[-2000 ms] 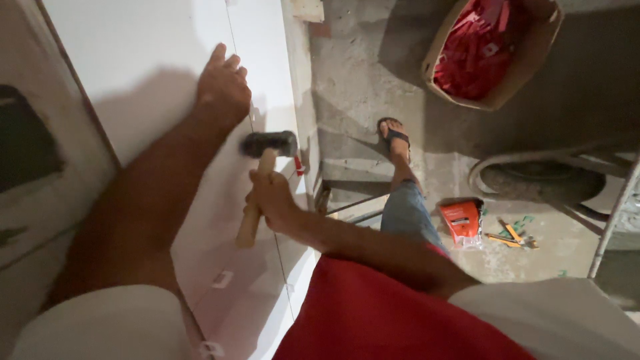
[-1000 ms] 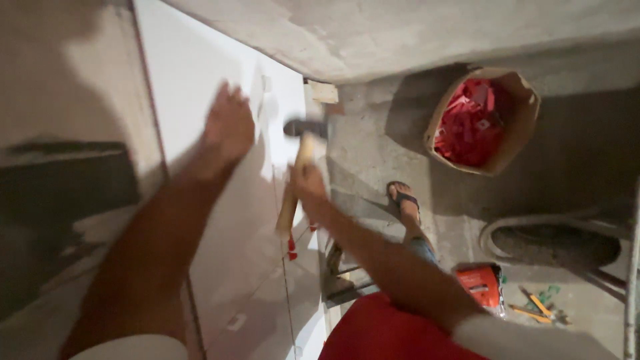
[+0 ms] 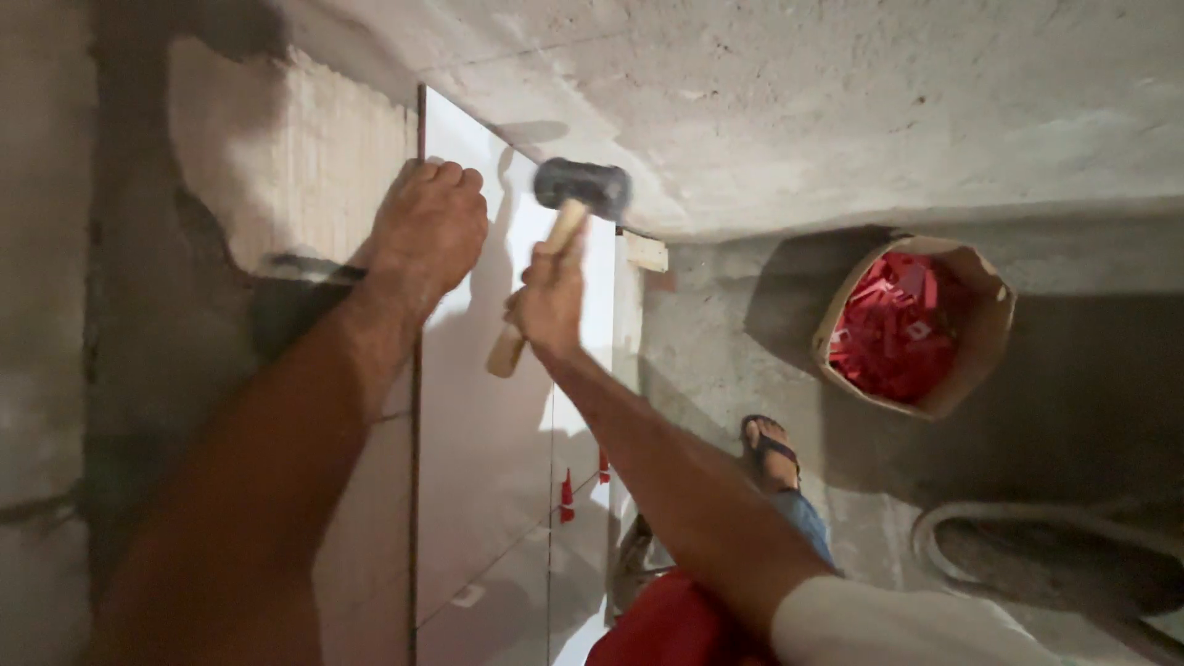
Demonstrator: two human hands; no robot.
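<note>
My right hand [image 3: 552,301] is closed round the wooden handle of a rubber mallet [image 3: 583,185], whose blurred black head is over the right part of a white wall tile [image 3: 481,370]. At the tile's left edge, my left hand [image 3: 435,217] rests with curled fingers; its fingertips are partly hidden. Lower down, a red tile-levelling wedge [image 3: 566,497] sits at a joint between tiles, and a second red wedge [image 3: 604,465] stands near the right edge, partly behind my right forearm.
A cardboard box [image 3: 994,347] of red wedges stands on the concrete floor at the right. Below it is a wheelbarrow-like metal frame and wheel [image 3: 1054,555], partly in view. A sandalled foot [image 3: 772,449] is near the tiles. A rough wall [image 3: 832,111] runs along the top.
The view has shifted towards the far end of the tiles. My right hand has moved the mallet farther along them, and my left hand has gone from lying spread on the tile to its left edge.
</note>
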